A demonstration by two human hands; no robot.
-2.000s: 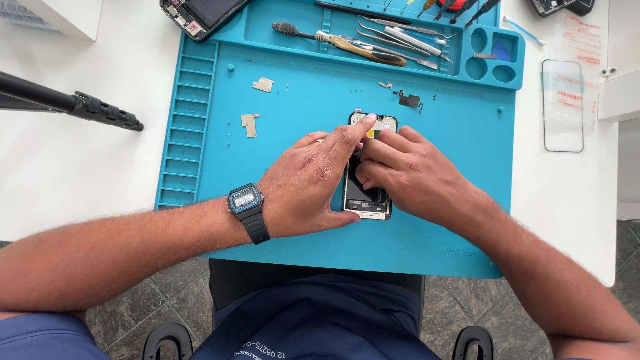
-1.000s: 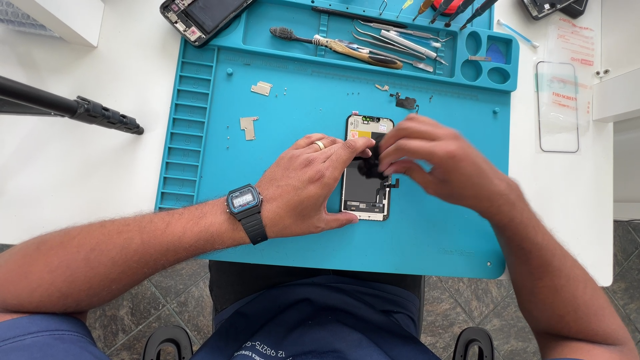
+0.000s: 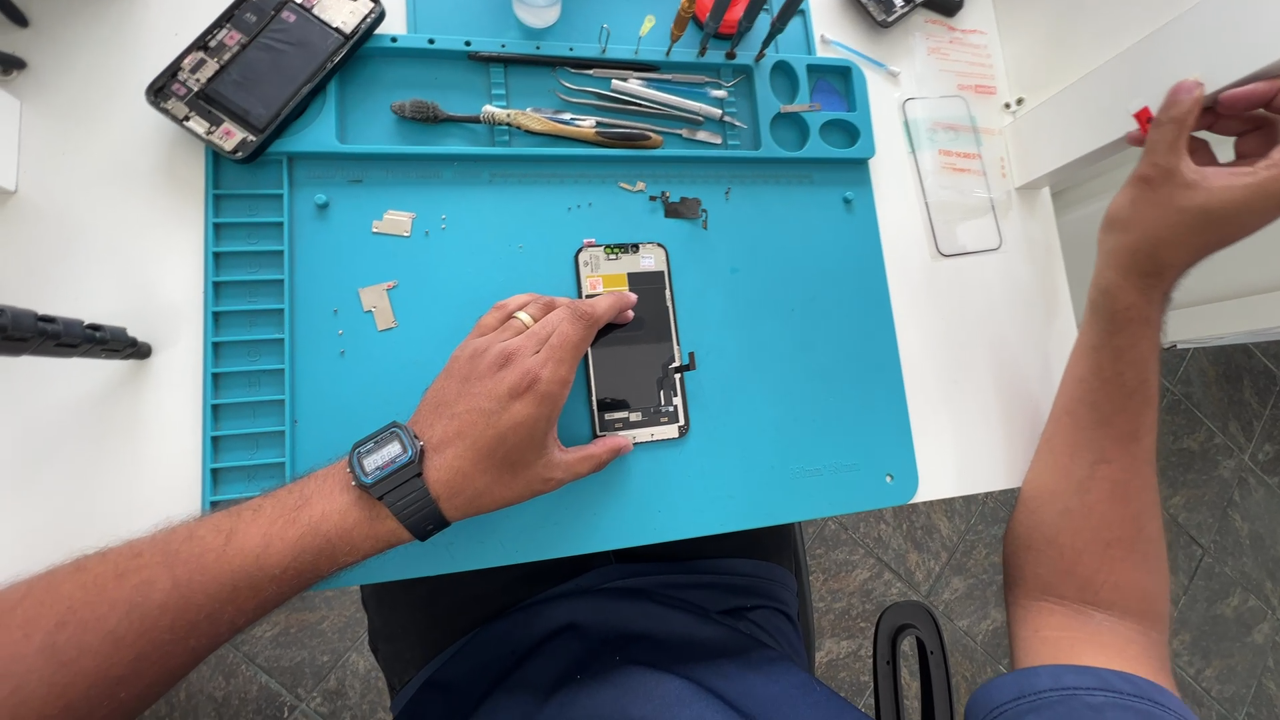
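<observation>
A phone screen assembly [image 3: 635, 360] lies back side up on the turquoise silicone repair mat [image 3: 780, 400], its flex cable sticking out at the right edge. My left hand [image 3: 520, 390] rests on it, fingertips on the upper back and thumb at the lower left edge. Far from it, at the upper right, my right hand [image 3: 1190, 180] is raised with fingers bent; a small red piece [image 3: 1143, 119] shows by the thumb, and a grey edge lies behind the fingers. A black flex part [image 3: 683, 207] sits above the screen, and metal shield plates [image 3: 379, 305] lie to its left.
An opened phone [image 3: 265, 70] rests at the mat's upper left corner. The mat's tray holds a brush [image 3: 570, 127], tweezers and picks. Screwdrivers [image 3: 715, 25] stand behind it. A black-framed clear screen protector [image 3: 952, 180] lies on the right. Tiny screws dot the mat.
My right hand has left the phone screen and moved to the upper right. The flex cable at the screen's right edge is now uncovered. My left hand stays on the screen.
</observation>
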